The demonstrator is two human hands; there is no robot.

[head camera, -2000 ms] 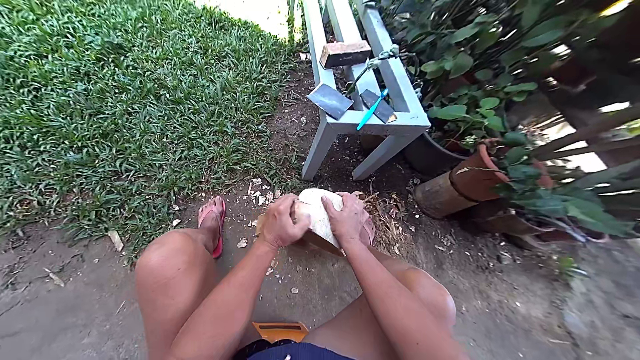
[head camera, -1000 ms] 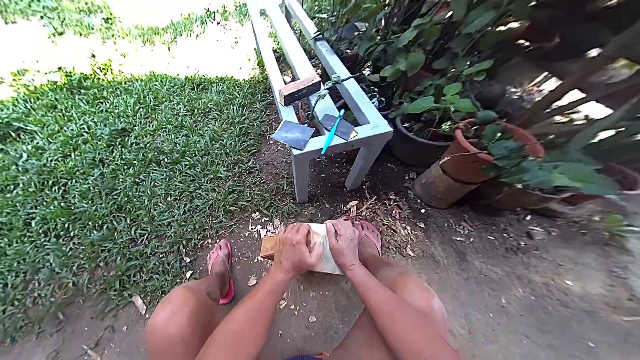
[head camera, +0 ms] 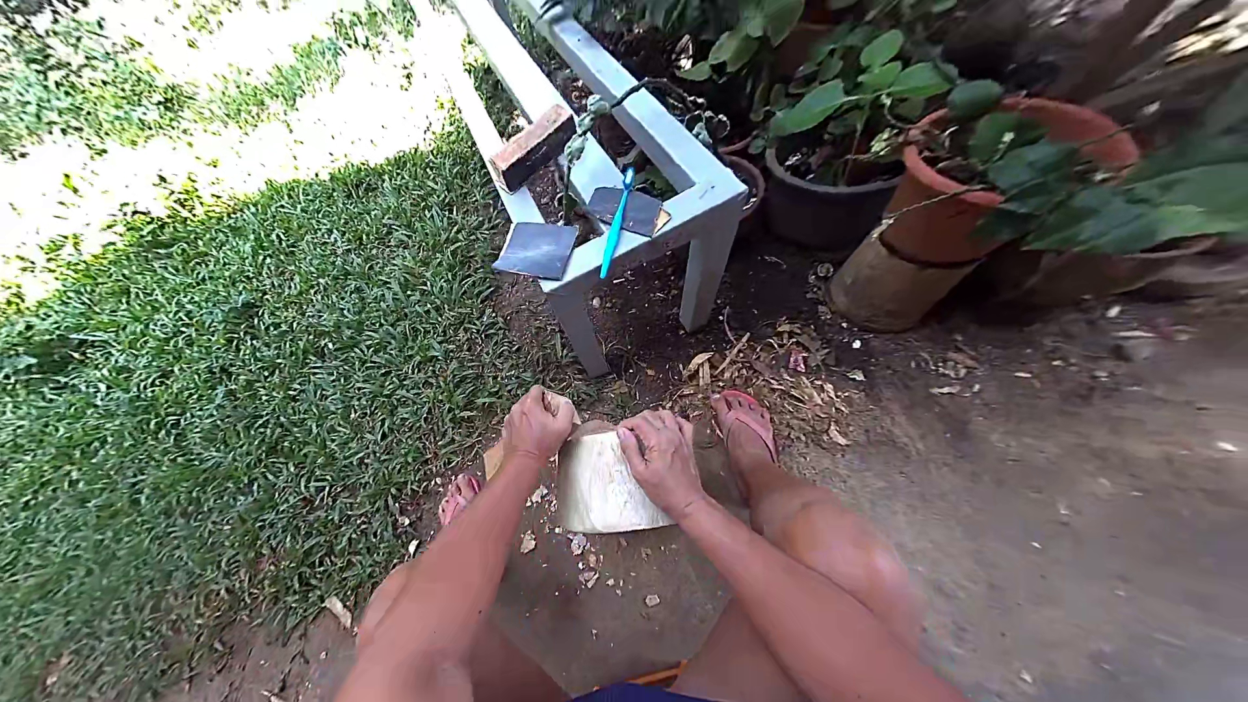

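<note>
Between my feet, low over the ground, is a pale piece with a smooth curved face [head camera: 609,487], probably carved wood. My right hand [head camera: 663,458] grips its upper right edge, fingers curled over the top. Closed in a fist, my left hand [head camera: 539,422] is at its upper left; whether it grips the piece or something small is hidden. A tan block [head camera: 494,458] shows just left of my left wrist.
A grey metal bench frame [head camera: 702,200] stands ahead, bearing a brick-like block [head camera: 533,146], dark sandpaper sheets [head camera: 536,251] and a turquoise toothbrush [head camera: 616,224]. Potted plants [head camera: 941,210] stand right. Wood chips [head camera: 799,385] lie near my sandalled foot [head camera: 746,424].
The pale piece now shows its broad curved face toward me. My left hand has shifted to its upper left, farther from my right hand than one second ago.
</note>
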